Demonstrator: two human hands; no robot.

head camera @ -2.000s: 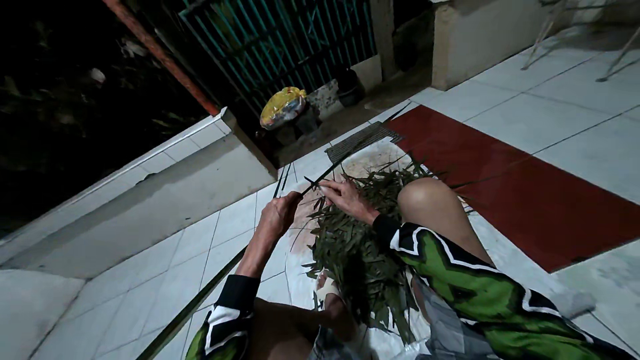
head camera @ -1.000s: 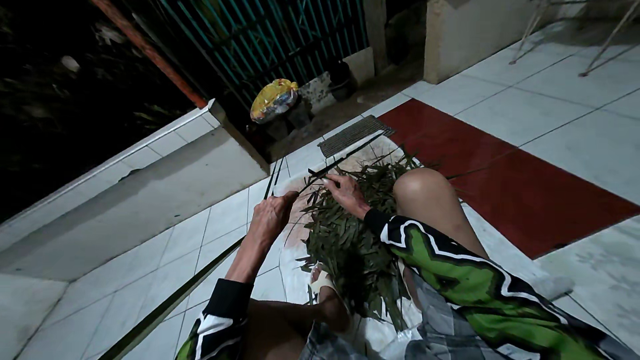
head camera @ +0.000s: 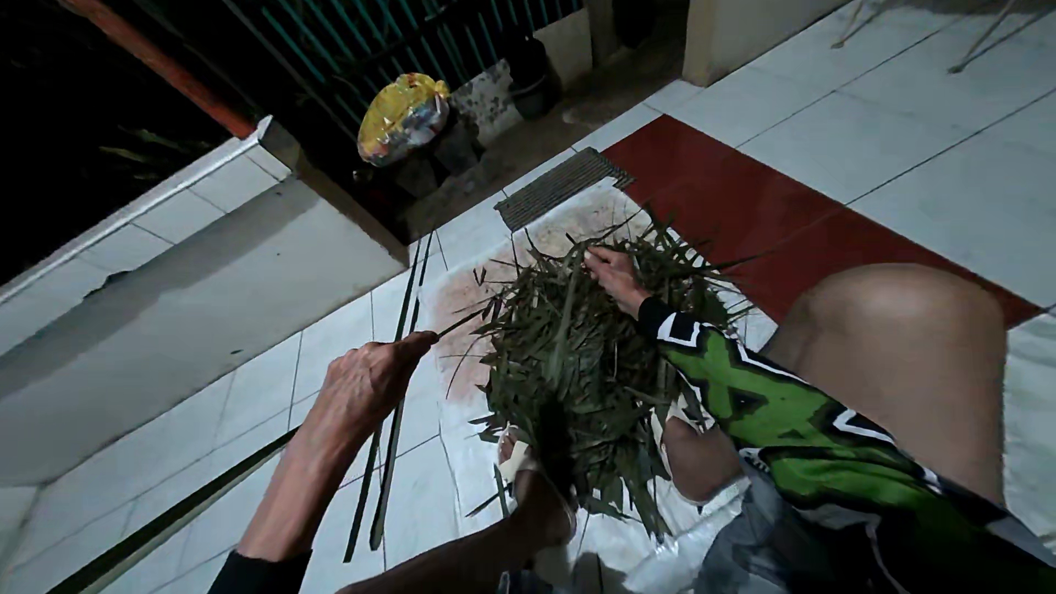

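My left hand [head camera: 375,375] is closed on a long, thin green stalk [head camera: 177,516]; its tip sticks out past my fingers toward the pile, and the rest runs down to the lower left. My right hand [head camera: 615,276], at the top of a heap of dark green leaf pieces [head camera: 561,355], pinches a long leaf strip [head camera: 568,309] that hangs over the heap. The heap lies on a stained white sheet [head camera: 462,301] between my feet. Two long dark strips [head camera: 388,429] rest on the tiles, passing behind my left hand.
A low white wall [head camera: 206,305] stands at the left. A grey ribbed mat [head camera: 565,188] and a red floor band [head camera: 792,206] lie beyond and right of the sheet. A yellow bag of rubbish [head camera: 404,115], a dark pot [head camera: 532,87] and a green barred gate [head camera: 346,49] are at the back.
My hands, close together at the stalk before, are now apart. The right hand has moved over the leaf heap with a strip; the left still holds the stalk.
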